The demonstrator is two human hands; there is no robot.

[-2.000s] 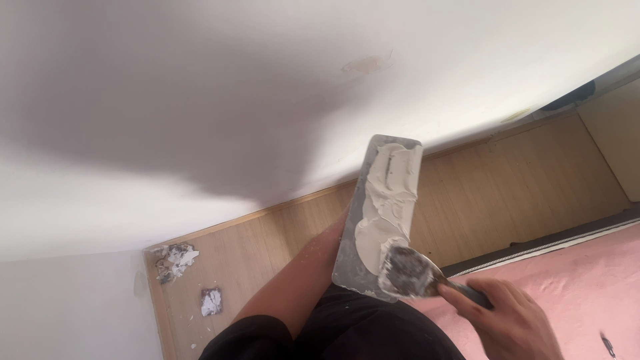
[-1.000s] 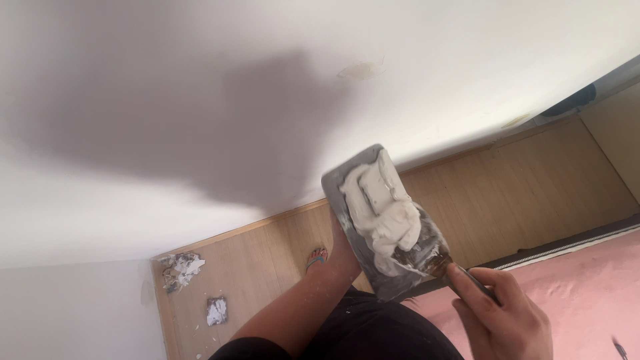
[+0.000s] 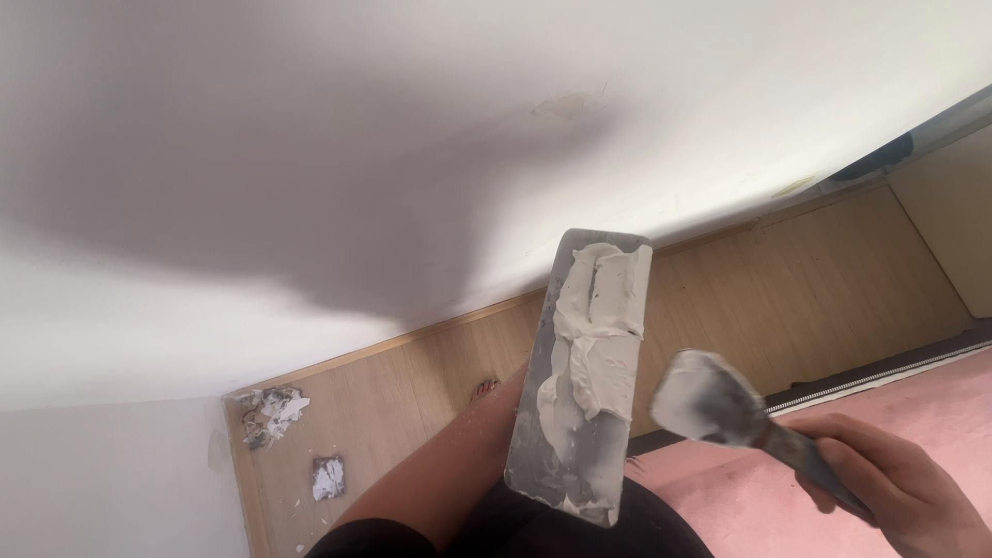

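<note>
A flat metal plastering trowel [image 3: 535,457] carries a thick layer of off-white filler [image 3: 608,364] on its upturned face. My left forearm runs up behind the trowel, and the hand itself is hidden under the plate. Right of the trowel, a putty knife [image 3: 709,399] has its blade smeared with the same filler, apart from the plate. My right hand [image 3: 876,480] is closed around the putty knife's handle. Above, the white wall [image 3: 736,85] bears a beige patch [image 3: 570,105] with a rough edge.
Scraped debris [image 3: 271,415] lies in the floor corner beside a small square piece with white residue [image 3: 328,477]. Wood-look flooring [image 3: 814,271] runs along the wall's base. A pink padded surface [image 3: 775,488] with a zip is at lower right. A dark object [image 3: 876,159] sits at upper right.
The putty knife, on the trowel's filler in the earlier frames, is now off the plate to the right. The trowel has turned more upright since a second ago, and its filler has a different shape.
</note>
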